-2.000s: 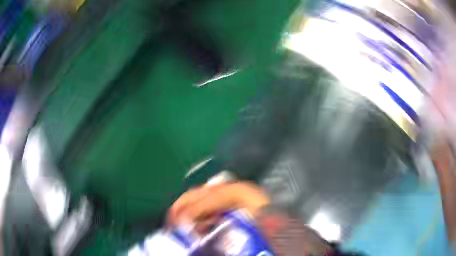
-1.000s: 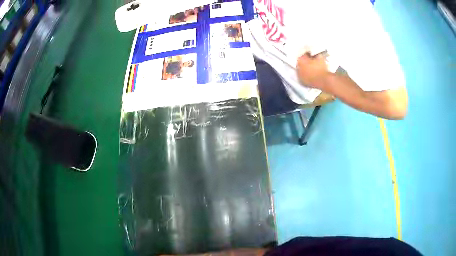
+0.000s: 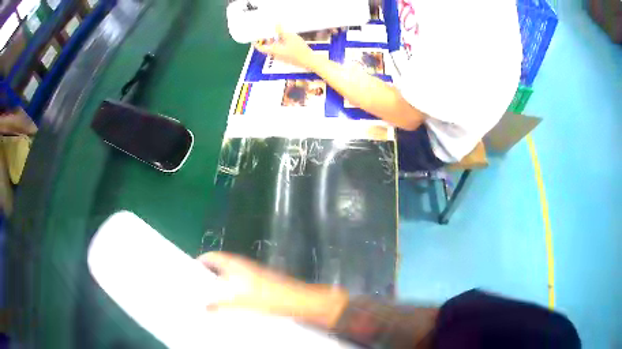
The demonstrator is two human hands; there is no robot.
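A long white cover with a rounded end (image 3: 146, 272) lies slantwise at the bottom left, over the green belt's near part. My right hand (image 3: 245, 283) reaches in from the lower right and grips the cover's upper edge; the hand is slightly blurred. The cover's lower part runs under my forearm and out of the bottom of the picture. My left hand is not in view. A black housing with a pale rim (image 3: 144, 136) lies on the green belt further off, with a black cord (image 3: 138, 75) at its far end.
A dark glossy surface (image 3: 307, 204) lies ahead, with printed sheets (image 3: 303, 116) beyond it. A seated person (image 3: 464, 61) holds another white cover (image 3: 300, 19) over the sheets. A blue crate (image 3: 539, 34) stands behind the person. Blue floor (image 3: 477, 252) is at the right.
The view has shifted, and the scene sits further right. My right hand and the white cover have come in at the bottom. The person's arm now reaches out to the other cover.
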